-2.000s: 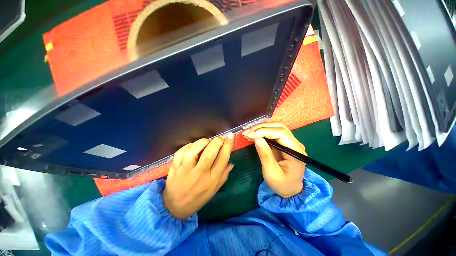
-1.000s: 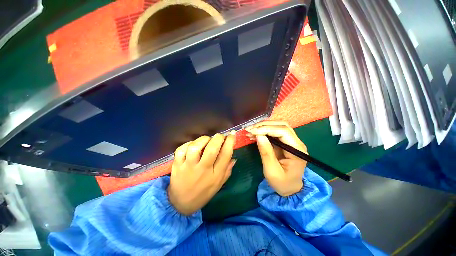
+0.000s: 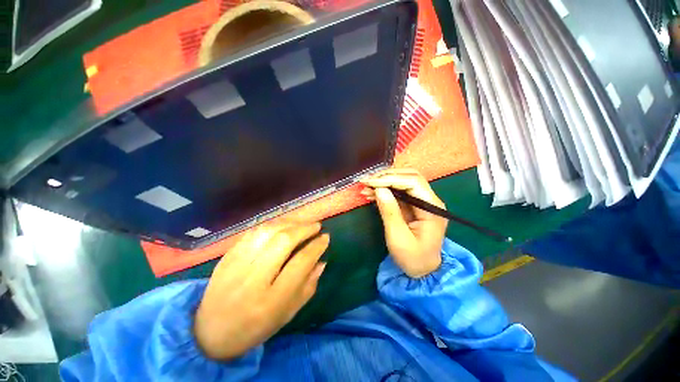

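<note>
A large dark tablet back housing [image 3: 261, 142] with pale square pads inside stands tilted on an orange-red mat [image 3: 138, 67], leaning against a tan cardboard tube [image 3: 257, 33]. My right hand [image 3: 411, 224] holds a black pen-like tool [image 3: 447, 215], its fingertips at the housing's near edge by the right corner. The tool's tip inside the fingers is hidden. My left hand [image 3: 261, 280] is below the near edge, fingers curled; whether it holds anything small cannot be told. Red die-cut sheets [image 3: 414, 116] lie on the mat.
Stacked housings with white interleaf sheets [image 3: 522, 112] stand at the right. Another dark housing [image 3: 56, 22] on a white sheet is at the far left. A blue sleeve [image 3: 619, 239] of another person shows at the right. White sheets [image 3: 26, 321] lie at the lower left.
My left hand has left the housing edge and moved down and left. My right hand stays near the corner. The view has shifted slightly, and more of the red die-cut sheet shows.
</note>
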